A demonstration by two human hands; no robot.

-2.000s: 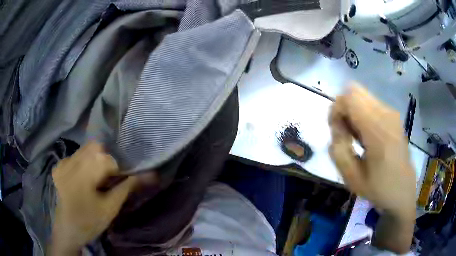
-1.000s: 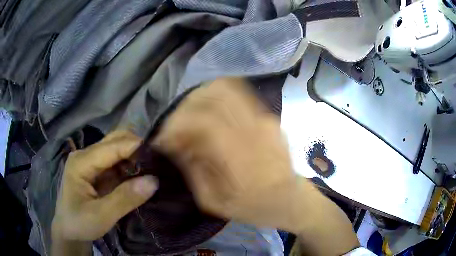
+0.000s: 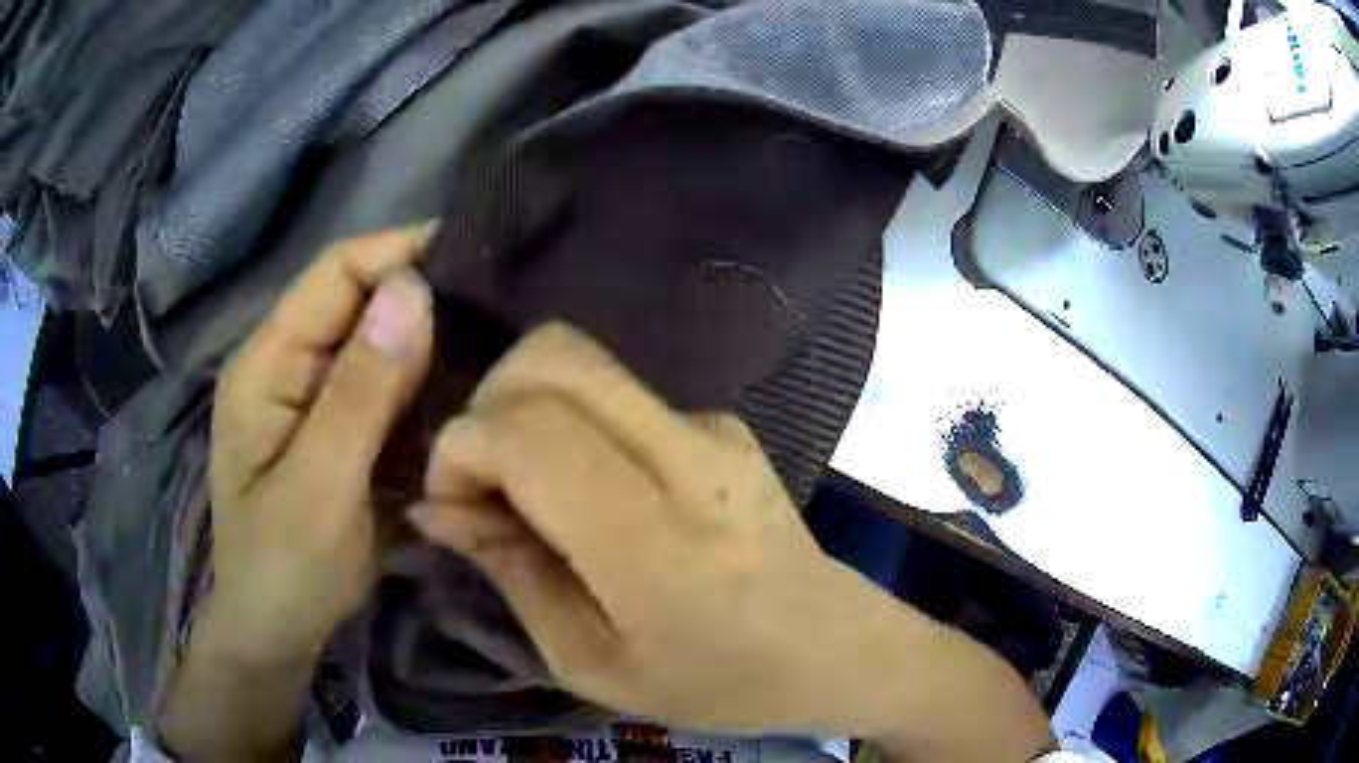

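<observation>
A garment of grey ribbed cloth [image 3: 835,67] with its dark brown-black reverse side [image 3: 641,209] turned up lies in front of me. A fine pale loose thread [image 3: 760,279] lies on the dark cloth. My left hand [image 3: 321,403] is at the left of the dark cloth, thumb and index fingertips together at its edge; the cloth appears pinched there. My right hand [image 3: 611,507] is bent over the dark cloth, thumb and fingertips close together just right of and below the left hand's fingertips. Whether it holds cloth, thread or a small item cannot be told.
The white sewing machine head [image 3: 1267,112] stands at upper right. The white table [image 3: 1103,522] has a worn, dark-ringed patch [image 3: 984,470]. A slim black tool [image 3: 1268,452] lies on the machine bed. A yellow tray [image 3: 1304,648] is at lower right. More grey cloth [image 3: 283,164] is heaped at upper left.
My right hand has come from over the table at right to the cloth beside my left hand, then lower. The dark side is now spread out more. The machine and table have shifted right in view.
</observation>
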